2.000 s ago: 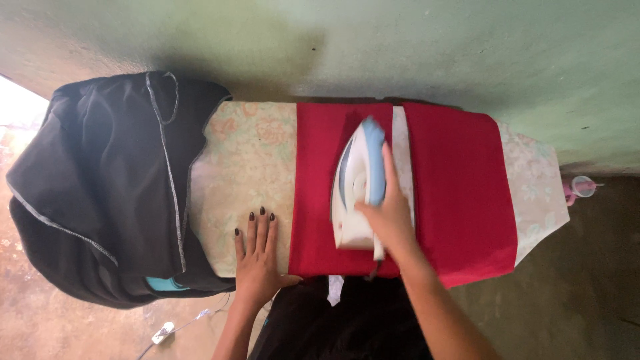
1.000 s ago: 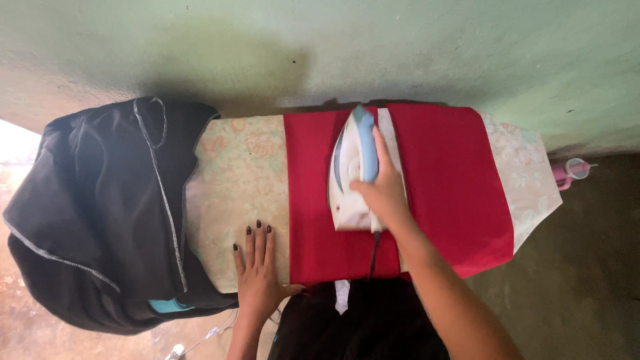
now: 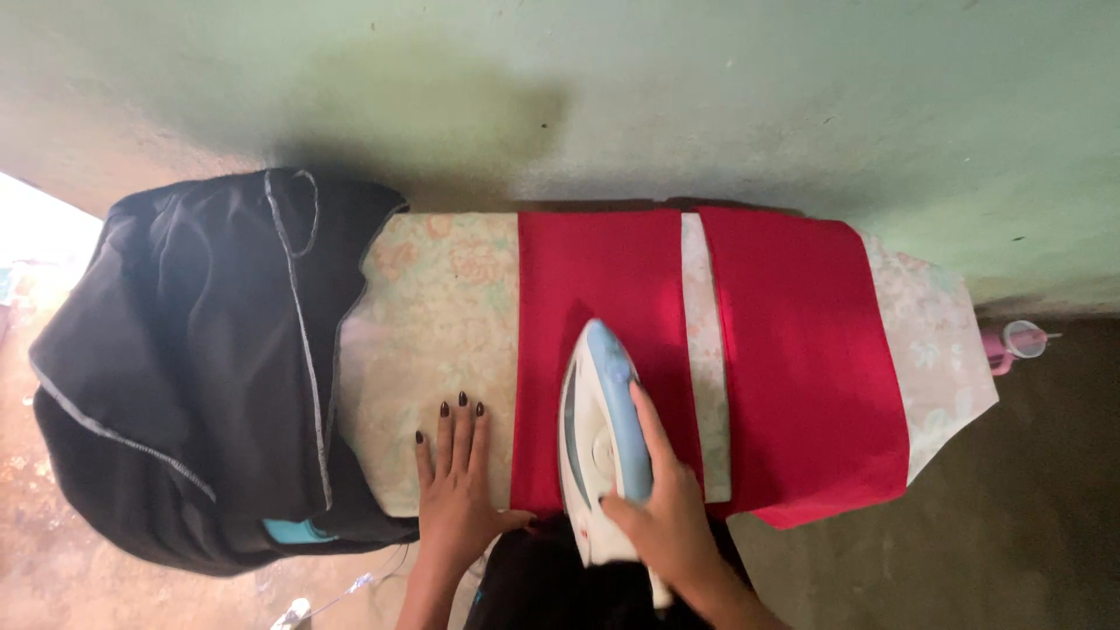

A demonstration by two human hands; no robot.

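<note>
My right hand (image 3: 661, 516) grips the handle of a white and light-blue clothes iron (image 3: 604, 446). The iron's tip points toward the wall, and its body rests over the near part of a red cloth piece (image 3: 604, 271). My left hand (image 3: 459, 490) lies flat, fingers spread, on the floral cover of an ironing board (image 3: 437, 324), its thumb at the red piece's near left corner. To the right lies a second, wider red cloth piece (image 3: 805, 367); a strip of floral cover shows between the two. The iron's soleplate is hidden.
Black fabric with pale overlocked edges (image 3: 210, 350) is heaped over the board's left end, a turquoise bit (image 3: 297, 530) beneath it. A green wall (image 3: 656, 105) runs along the far side. A pink cup-like object (image 3: 1002, 346) stands past the right end. A cord and white object (image 3: 293, 612) lie lower left.
My right hand has drawn the iron from the far and middle part of the left red piece toward my body. My left hand remains on the floral cover.
</note>
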